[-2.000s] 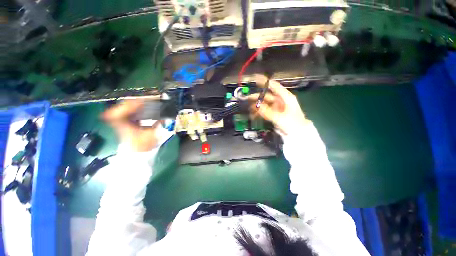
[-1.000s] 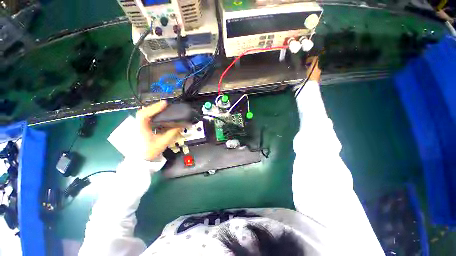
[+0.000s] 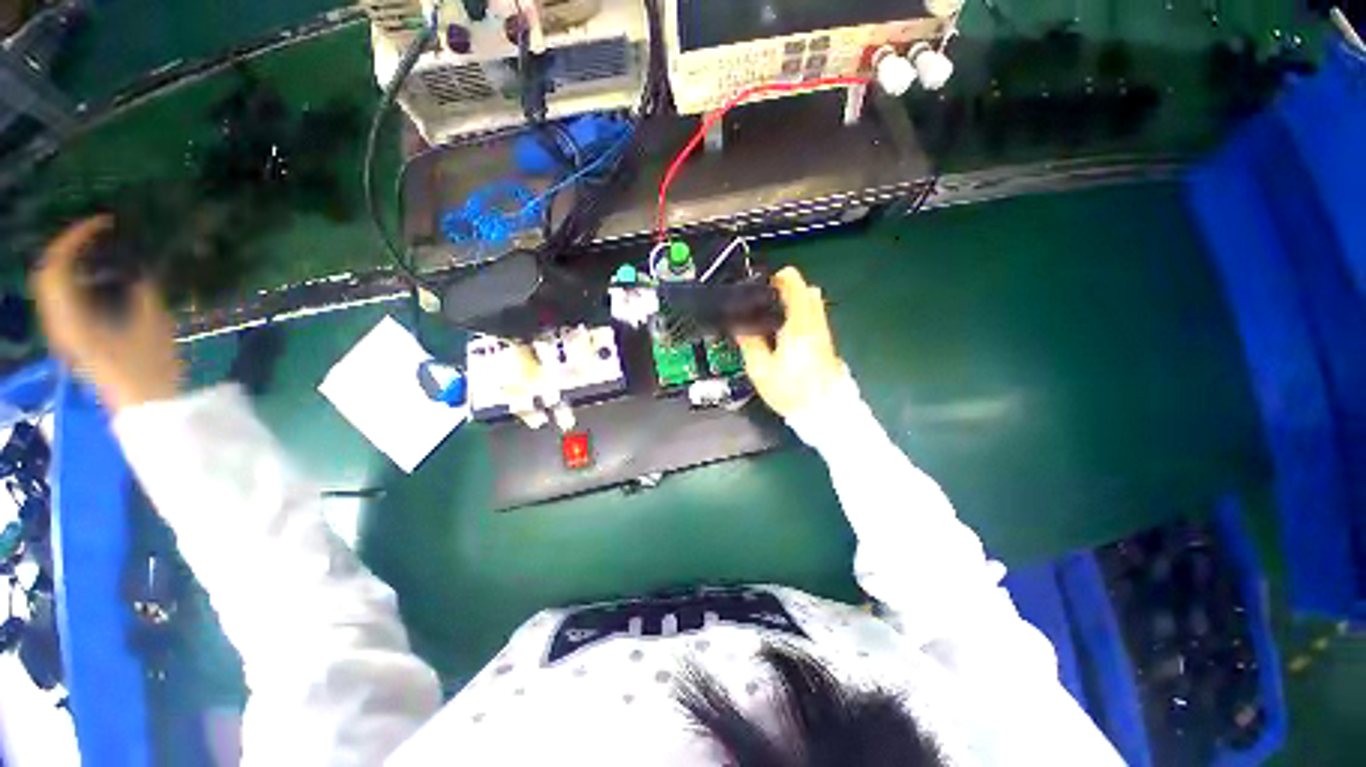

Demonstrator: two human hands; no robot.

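Observation:
My right hand [image 3: 802, 352] is closed on a black block with dark cable, seemingly a power adapter [image 3: 734, 307], above the green circuit board [image 3: 676, 361]. My left hand [image 3: 113, 307] is blurred at the far left, over the belt edge. Something dark shows between its fingers; whether it is held cannot be told. The white test socket [image 3: 544, 375] stands left of the board, with nothing pushed onto its front. A red switch [image 3: 577, 450] sits on the black fixture base [image 3: 659, 445]. A black box [image 3: 492, 288] lies behind the socket.
A white paper [image 3: 393, 393] lies left of the fixture. Beige instruments [image 3: 809, 60] stand behind, with a red lead and blue wire [image 3: 495, 217]. The dark green belt [image 3: 270, 195] carries black items. Blue bins stand at left [image 3: 102, 570] and right [image 3: 1288, 345].
My left hand has moved from the test socket to the far left. My right hand has come from the belt at the back right to the circuit board, now with the black block in it.

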